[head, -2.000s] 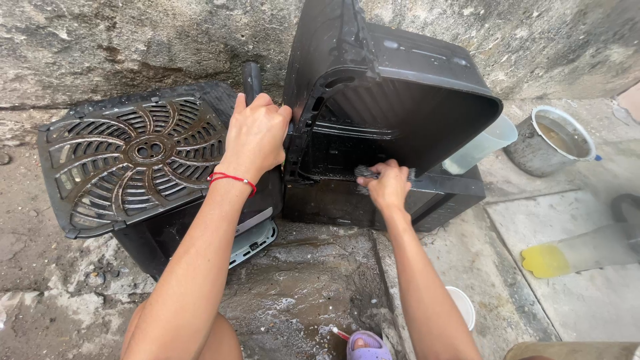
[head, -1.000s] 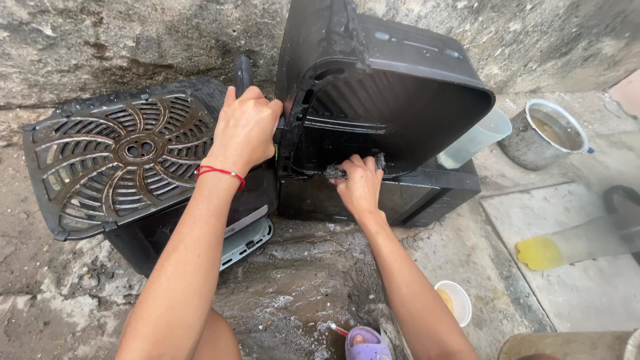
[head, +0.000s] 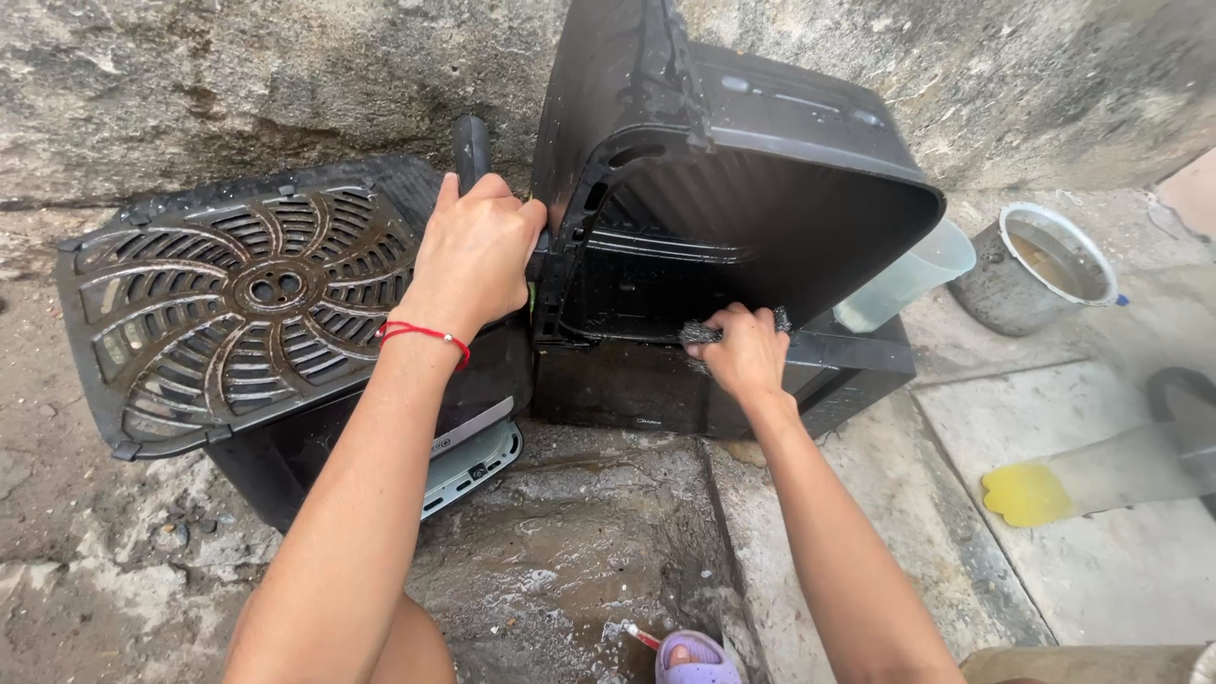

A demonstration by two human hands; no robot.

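Observation:
My left hand (head: 475,261), with a red string bracelet at its wrist, grips the handle (head: 471,152) of a black air fryer drawer (head: 807,123). The drawer is tipped on its side, its open mouth facing me, on a black Midea appliance (head: 617,389). My right hand (head: 746,351) holds a metal scouring pad (head: 703,332) against the drawer's lower rim. To the left, a slotted crisper plate (head: 275,285) with brown residue lies on top of another black appliance body (head: 294,456). The drawer's inside is partly in shadow.
A rough wall (head: 285,76) stands behind. At right are a translucent plastic jug (head: 902,275), a metal pot of murky water (head: 1035,266) and a plastic bottle with yellow liquid (head: 1031,494) lying on a tile. A purple sandal (head: 698,660) and a red-handled toothbrush (head: 643,635) are below.
My right hand has shifted a little along the drawer's lower rim with the scouring pad. My left hand keeps its grip on the handle. The white cup seen earlier at lower right is out of sight.

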